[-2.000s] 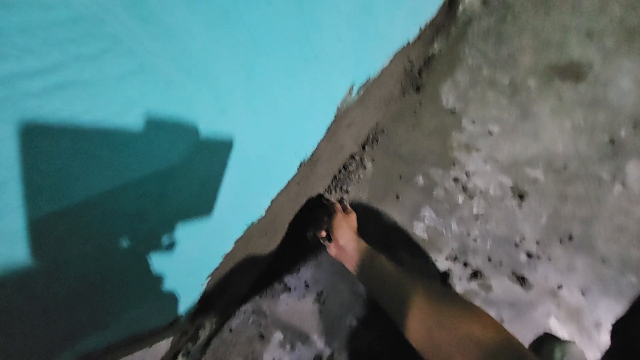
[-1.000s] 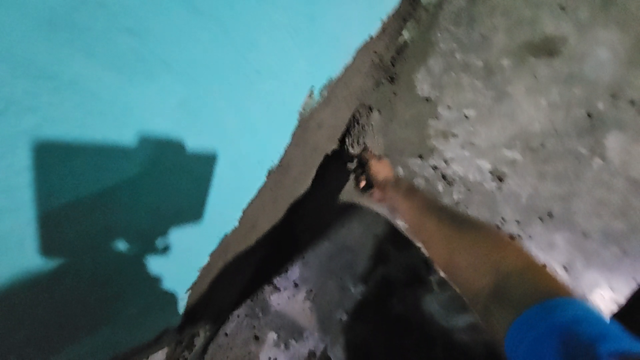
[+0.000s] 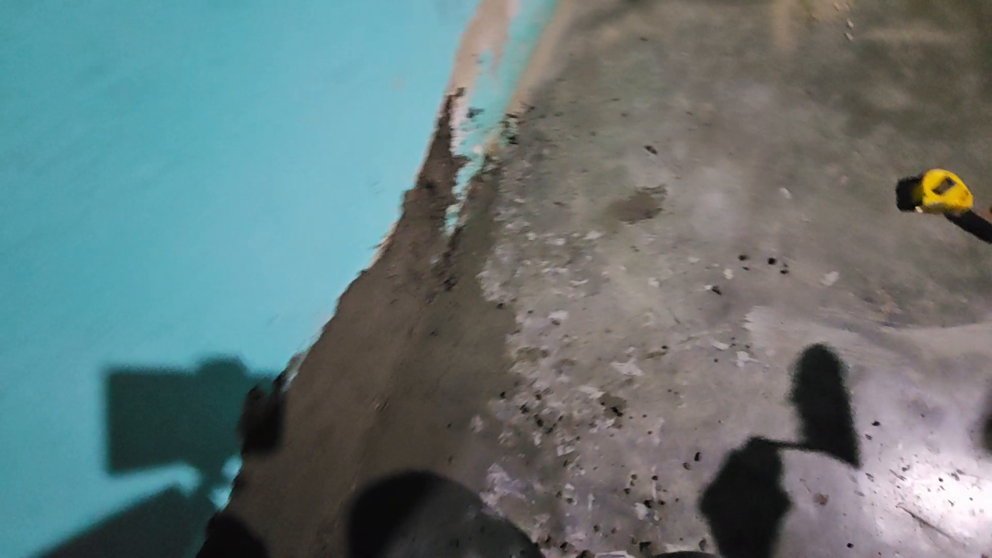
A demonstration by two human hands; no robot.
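Observation:
Neither my left hand nor my right hand shows in the view now. A band of wet grey-brown mortar [image 3: 387, 372] fills the joint between the turquoise wall [image 3: 232, 170] and the grey concrete floor [image 3: 697, 325]. It narrows toward the top, where flaked turquoise paint and bare plaster [image 3: 477, 85] show at the foot of the wall. On the floor at lower right lies a dark shadow [image 3: 748, 496], joined by a thin line to a blade-like shadow [image 3: 823, 403]; what casts it is hidden.
A yellow and black object [image 3: 944, 191], perhaps a tape measure, is at the right edge, cut off by the frame. Dark crumbs and pale specks dot the floor beside the mortar. More shadows fall on the wall at lower left.
My right hand, which was at the mortar band along the wall's foot, has left the view. The view has shifted, and the yellow and black object now shows at the right.

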